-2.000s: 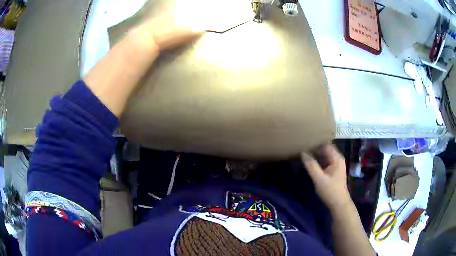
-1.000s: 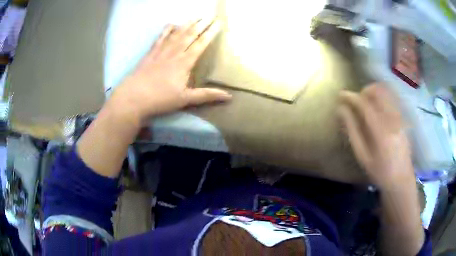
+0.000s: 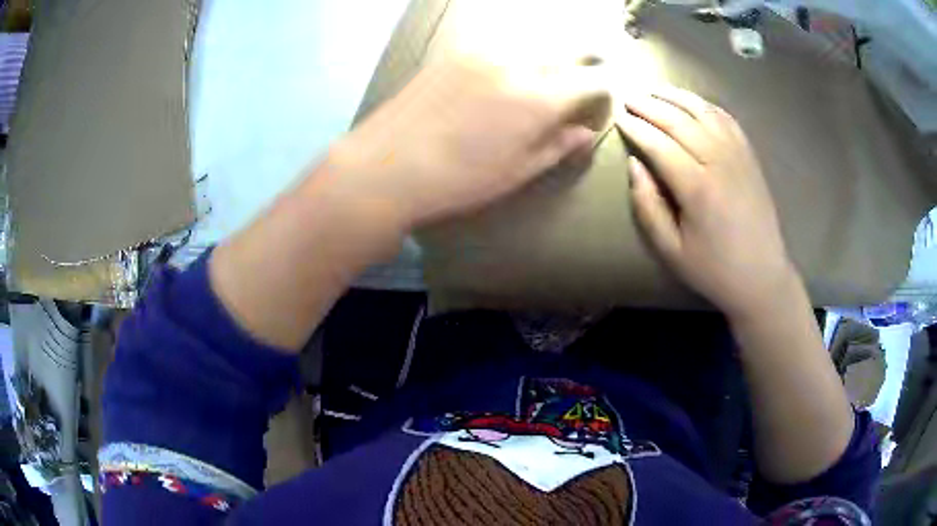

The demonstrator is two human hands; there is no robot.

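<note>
A large khaki garment panel (image 3: pixel 822 195) lies across the machine table and reaches the front edge. Both hands are on it under the bright lamp glare. My left hand (image 3: pixel 493 139) is over the cloth, its fingers bent with the tips close together near a small dark fold or edge; whether they pinch it is unclear. My right hand (image 3: pixel 699 170) lies on the panel just right of that spot, fingers spread a little. Metal machine parts show faintly at the top (image 3: pixel 634 12), with a white knob (image 3: pixel 747 41) to their right. The needle is lost in glare.
A pile of khaki panels (image 3: pixel 103 123) lies at the left with frayed edges. White table surface (image 3: pixel 257 134) shows between the pile and the work. A small khaki stack (image 3: pixel 858 360) is at the lower right. Dark clothing is below the table edge.
The panel now spreads further right, over where the phone showed. My left hand has moved right and curled its fingers. My right hand has come left onto the cloth beside it.
</note>
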